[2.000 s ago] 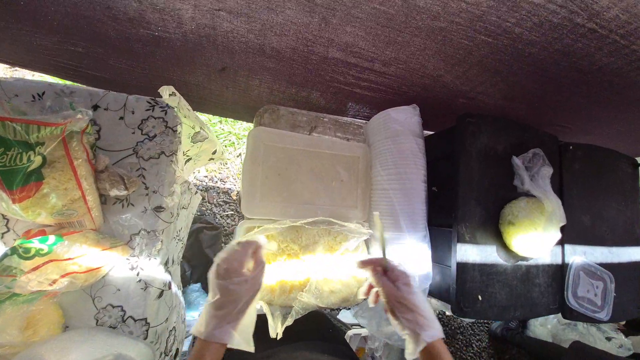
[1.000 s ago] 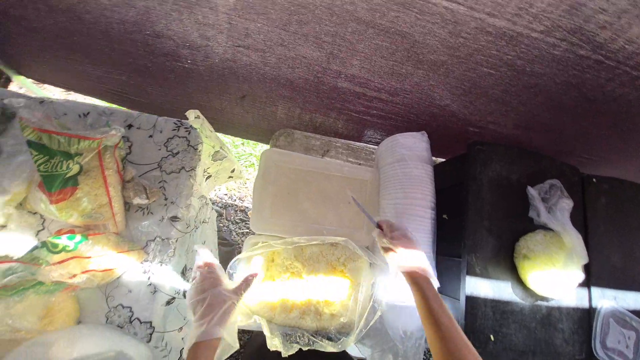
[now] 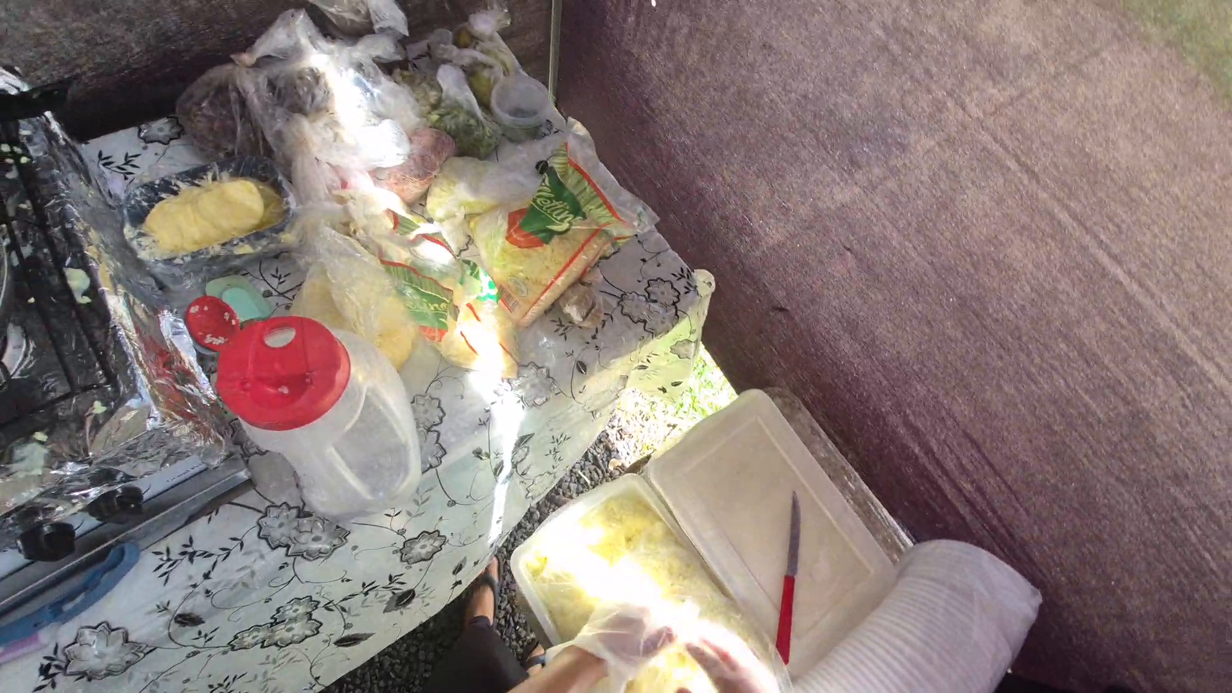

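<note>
Both my hands are at the bottom edge, in thin clear plastic gloves, partly cut off and washed out by glare. My left hand (image 3: 602, 650) is over the near part of a clear plastic container (image 3: 541, 616) of shredded yellow food (image 3: 587, 549). Close on its right, my right hand (image 3: 717, 664) is over the same container. Whether the fingers grip the food or a plastic bag cannot be made out. A knife with a red handle (image 3: 786, 606) lies on a whitish plastic lid (image 3: 751, 491) beside the container.
A stack of disposable lids or plates in plastic (image 3: 934, 626) lies at lower right. On the flowered tablecloth (image 3: 423, 549) stand a red-lidded plastic jug (image 3: 337, 433), bagged food (image 3: 539, 260) and a tray of yellow slices (image 3: 207, 217). A foil-lined stove (image 3: 87, 385) is far left.
The knife was in my right hand and now lies on the lid. Both hands have come close together over the container. The view has swung left.
</note>
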